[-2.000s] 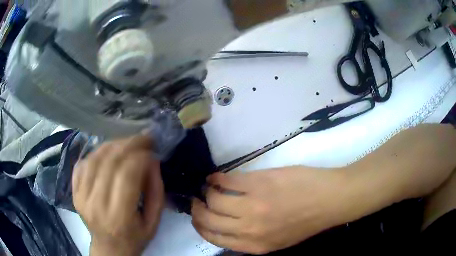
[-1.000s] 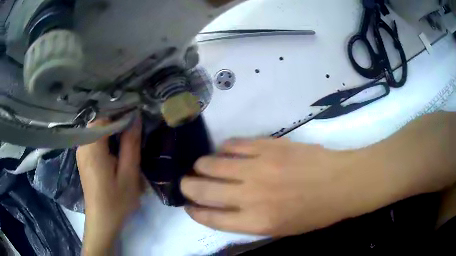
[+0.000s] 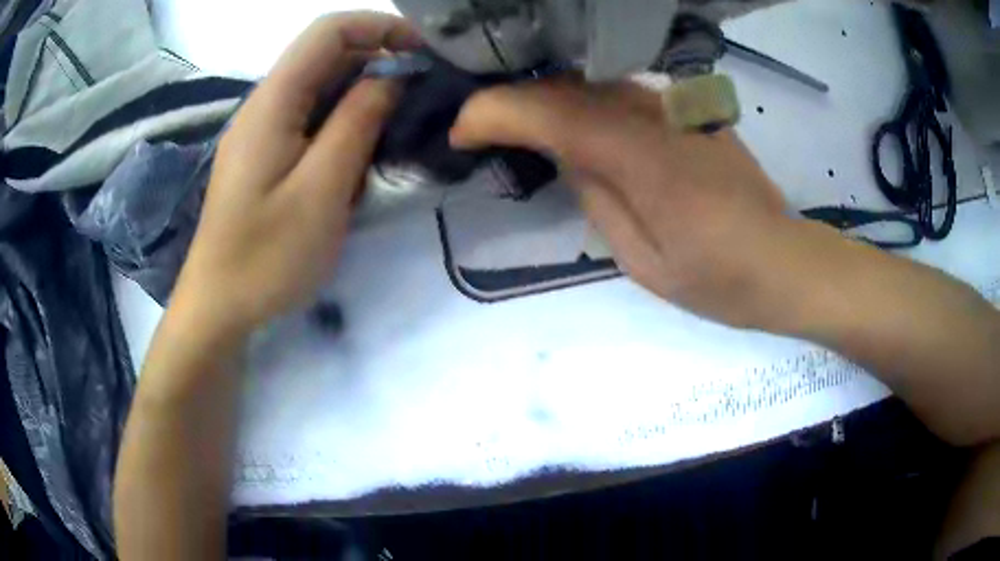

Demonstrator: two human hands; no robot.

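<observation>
A small black fabric piece [image 3: 439, 126] lies under the sewing machine head [image 3: 548, 33], at the top middle. My left hand [image 3: 291, 164] grips its left side between thumb and fingers. My right hand [image 3: 669, 186] lies over its right side, with the thumb on the black fabric and the fingers partly hidden below the machine head. The needle and presser foot cannot be made out. The patterned blue-grey fabric [image 3: 148, 214] and off-white cloth [image 3: 121, 137] lie left of my left hand.
Black-handled scissors [image 3: 916, 164] lie at the right, partly behind my right forearm. Silver tweezers [image 3: 779, 64] lie at the upper right. A tan block [image 3: 702, 102] hangs beside the head. The white table [image 3: 493, 384] has printed ruler marks and a dark front edge.
The view has shifted, and the machine head now shows higher. Both hands have moved up towards it with the black fabric. The machine bed's dark-outlined corner has come into view below them.
</observation>
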